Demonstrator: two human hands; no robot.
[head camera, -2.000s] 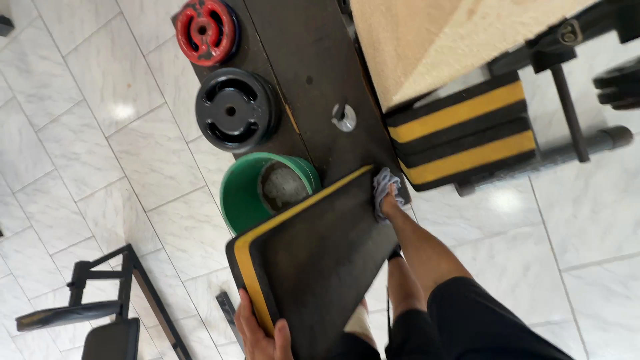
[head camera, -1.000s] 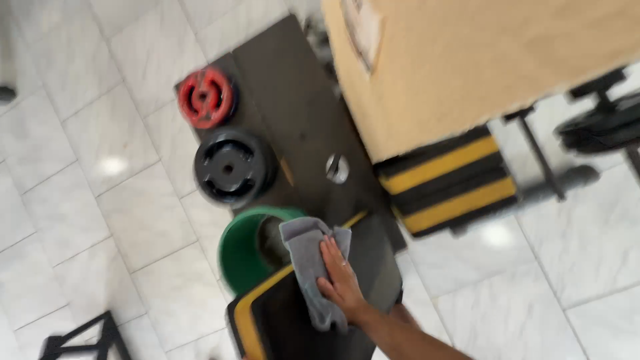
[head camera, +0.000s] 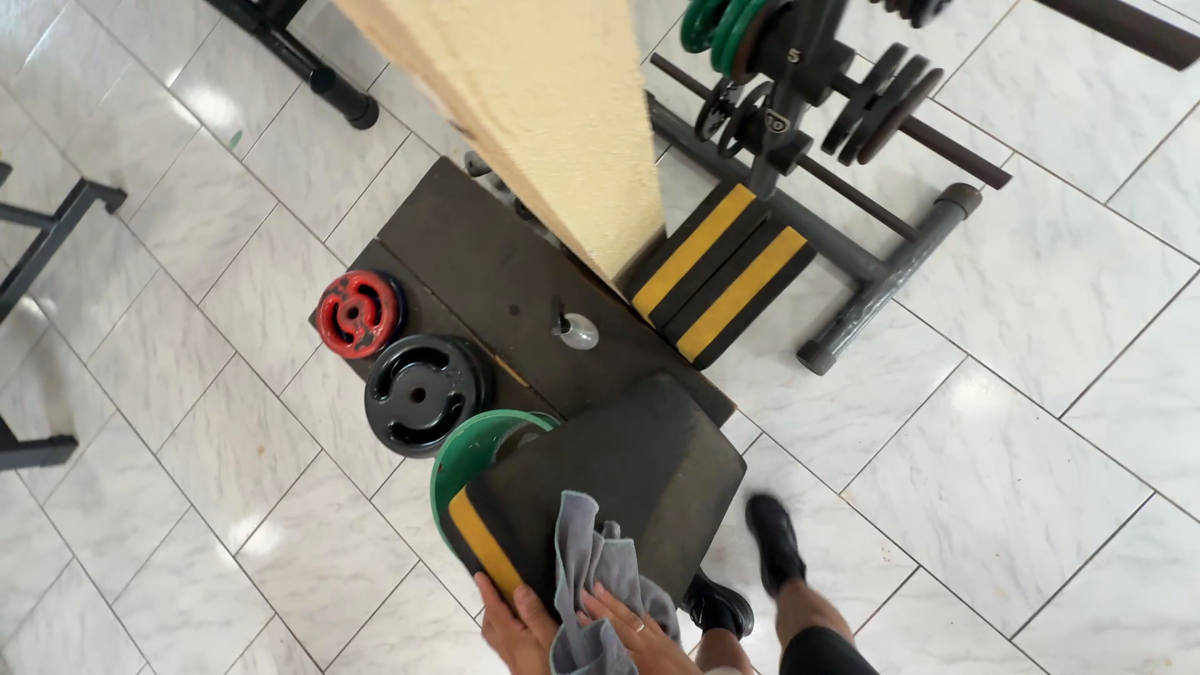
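Observation:
A black step platform with a yellow stripe (head camera: 647, 469) is tilted over a green bucket (head camera: 459, 464), partly hiding it. My left hand (head camera: 520, 628) grips the striped edge of the platform at the bottom. Beside it my right hand (head camera: 637, 633), with a ring on one finger, holds a bunched grey cloth (head camera: 600, 572) against the platform's surface. A clear spray bottle with a black nozzle (head camera: 579, 332) is on the dark bench top just beyond the platform.
On the dark bench (head camera: 469, 253) rest a red weight plate (head camera: 358, 313) and black weight plates (head camera: 422, 396). Two yellow-striped step platforms (head camera: 722, 272) stand by a pale pillar (head camera: 572, 122). A weight rack (head camera: 853, 309) is at the upper right, and black machine frames (head camera: 309, 80) stand at the left.
My right hand with the grey cloth has moved from the far edge of the platform to its near part, beside my left hand. The view has turned and shifted.

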